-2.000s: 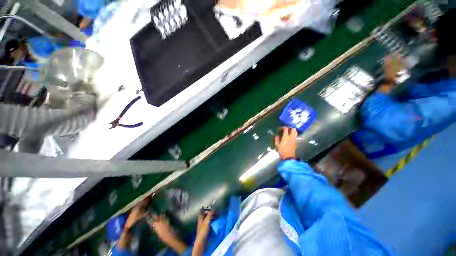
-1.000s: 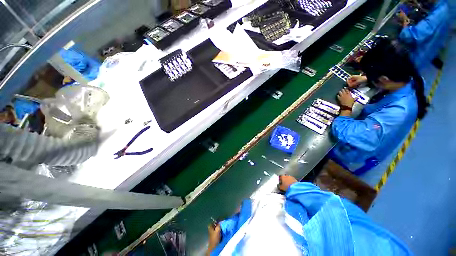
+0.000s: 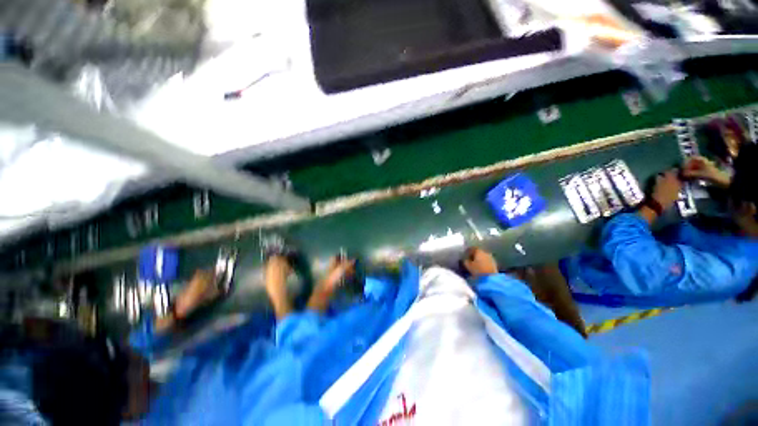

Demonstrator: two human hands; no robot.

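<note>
My right hand (image 3: 479,262) is small and blurred on the dark-green bench (image 3: 391,229), fingers curled; whether it holds anything cannot be told. A white strip (image 3: 441,242) lies just left of it. My left hand (image 3: 334,273), farther left and blurred, is closed on a small dark item (image 3: 344,261) that I cannot identify. A blue bin (image 3: 501,195) with small white parts (image 3: 517,201) stands beyond my right hand. A thin pale stick (image 3: 470,222) and loose white bits lie between the bin and the strip.
A worker at right handles board strips beside a row of light panels (image 3: 602,191). Another worker's hands (image 3: 279,279) and a blue bin (image 3: 159,262) are at left. Beyond are the green belt (image 3: 465,137), white bench (image 3: 274,112) with a black tray (image 3: 407,42), and a slanting grey bar (image 3: 158,146).
The view has turned and swung left, bringing the left neighbour back in. My right hand has drawn back from the blue bin to beside the white strip.
</note>
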